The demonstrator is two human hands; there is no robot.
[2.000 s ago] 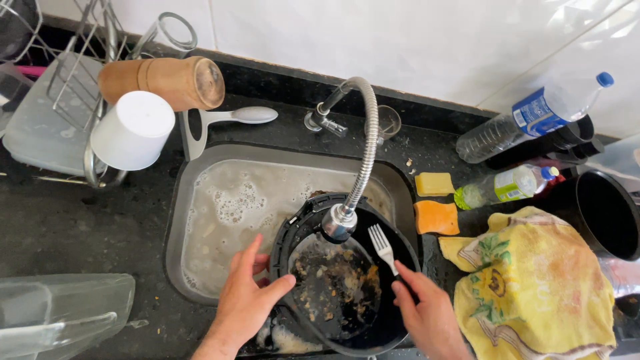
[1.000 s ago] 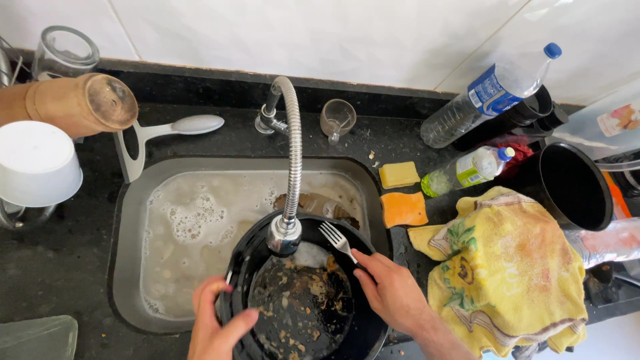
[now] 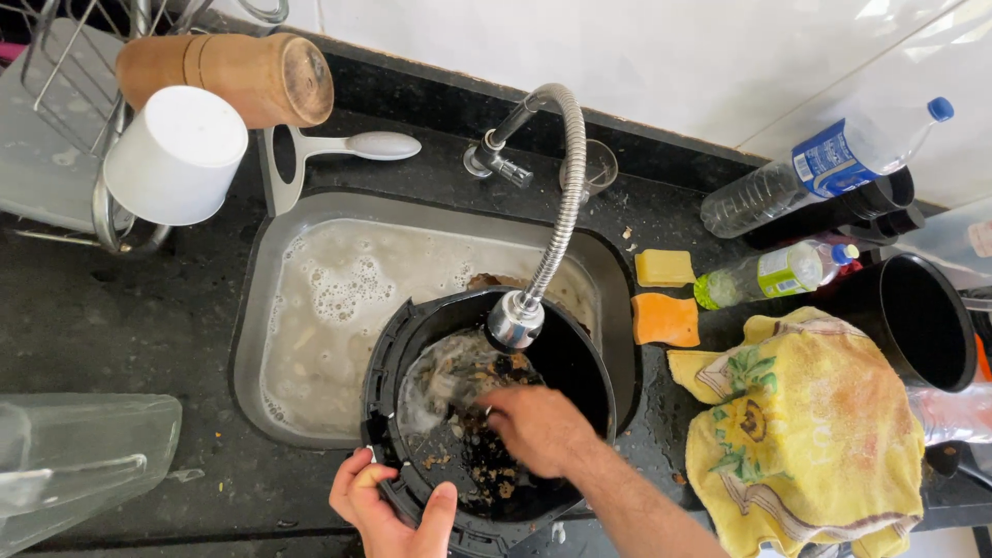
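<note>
A round black pot-like basket (image 3: 577,364) is tilted over the near side of the sink, with water and brown food scraps in its bottom. My left hand (image 3: 395,504) grips its rim at the lower left, thumb on the near side. My right hand (image 3: 539,430) is inside it with the fingers curled; they are blurred, and the fork is not clearly visible there. Above the basket hangs the chrome head (image 3: 514,319) of a flexible faucet. Cloudy, foamy water fills the steel sink (image 3: 248,349) behind, and a brown thing shows in it past the basket's far rim.
Right of the sink lie a yellow sponge (image 3: 665,268), an orange sponge (image 3: 666,319), plastic bottles (image 3: 763,198) and a yellow towel (image 3: 814,434) near a black pot (image 3: 926,322). At left are a dish rack (image 3: 101,194), a white cup (image 3: 178,155), a wooden vessel (image 3: 225,77) and a clear container (image 3: 85,457).
My right hand has moved down into the basket from its right side, where it held a fork. Moving water now shows in the basket. My left hand stays at the rim.
</note>
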